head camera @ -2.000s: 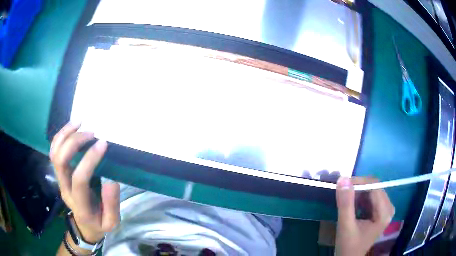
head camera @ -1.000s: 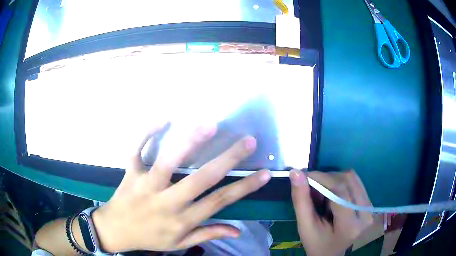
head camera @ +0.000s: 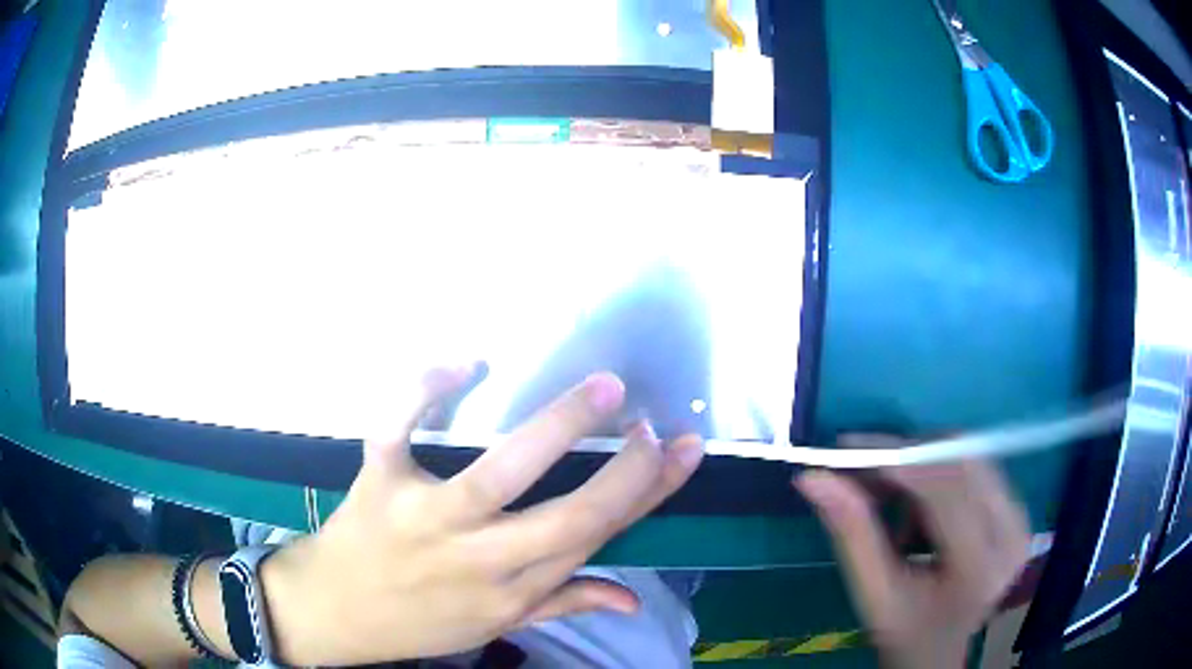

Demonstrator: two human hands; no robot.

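A long panel [head camera: 392, 281] with a glaring white face lies in a black tray [head camera: 248, 435]. A narrow white strip [head camera: 752, 451] runs along its near edge and trails off to the right. My left hand [head camera: 523, 510] lies over the near edge, fingers spread, with fingertips on the strip and panel near the right end. My right hand [head camera: 922, 529] is blurred at the tray's near right corner. The strip passes across its fingers; the thumb is below the strip, and whether it pinches it cannot be told.
A second panel [head camera: 392, 46] lies behind, with a white tab [head camera: 743, 89] at its right end. Scissors with turquoise handles [head camera: 1004, 124] lie on the green mat [head camera: 954, 288]. More silver panels [head camera: 1157, 301] stand at the far right. Yellow-black tape [head camera: 784, 647] shows below the bench.
My left hand has come from the tray's left corner onto the near edge by the right end. My right hand has shifted slightly right since the last frame, its thumb now below the strip.
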